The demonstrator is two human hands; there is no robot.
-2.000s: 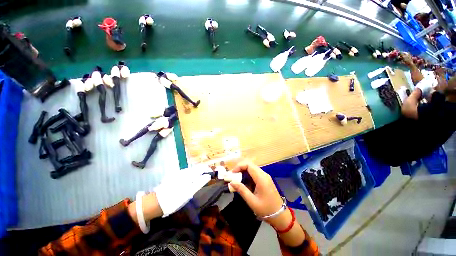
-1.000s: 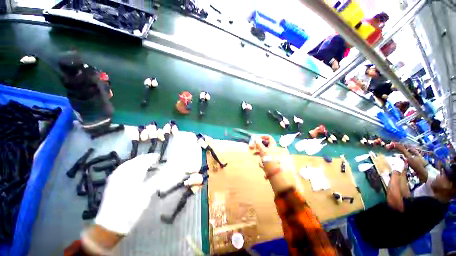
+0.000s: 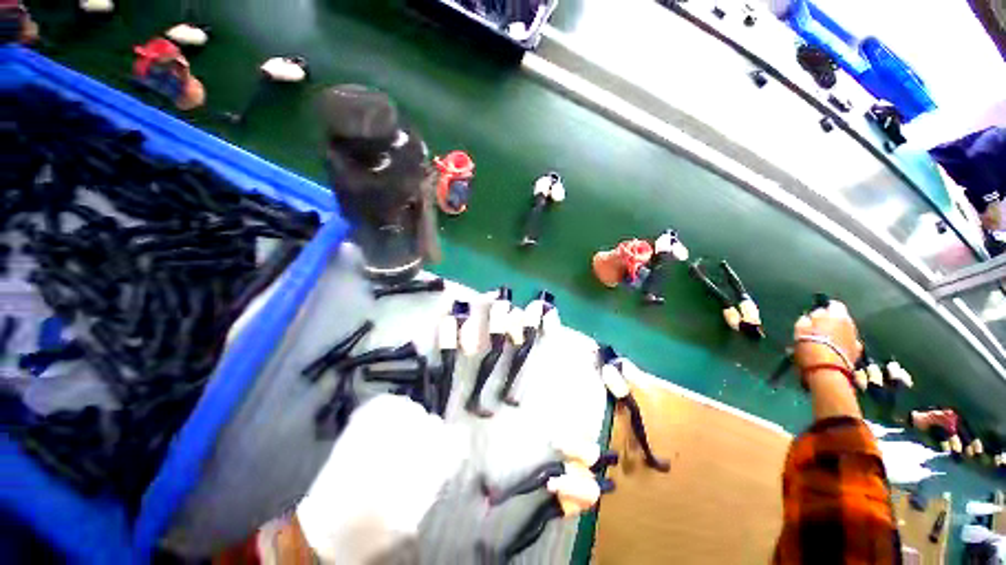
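My left hand [image 3: 381,486], in a white glove, is blurred over the foam mat [image 3: 265,469], at the near side of loose black figure legs [image 3: 392,370]. Its fingers and any content cannot be made out. My bare right hand [image 3: 827,337] is over the conveyor belt, fingers curled down. Dark bits show beside it, but whether it holds them is unclear. Three leg-and-hip subassemblies [image 3: 502,320] lie side by side on the mat. Another [image 3: 574,486] lies nearer, and one [image 3: 618,386] lies across the mat and board edge.
A blue parts bin [image 3: 237,381] of black legs stands left. A dark bottle [image 3: 381,182] stands behind the mat. The green belt [image 3: 618,144] carries red and tan upper bodies [image 3: 455,182] and leg pieces [image 3: 541,204]. The work board [image 3: 706,475] lies right. A black tray [image 3: 485,24] is across the belt.
The view has swung left, showing more of the blue bin. My right hand has gone from the work area out over the belt. My left hand has moved from the near edge to over the mat.
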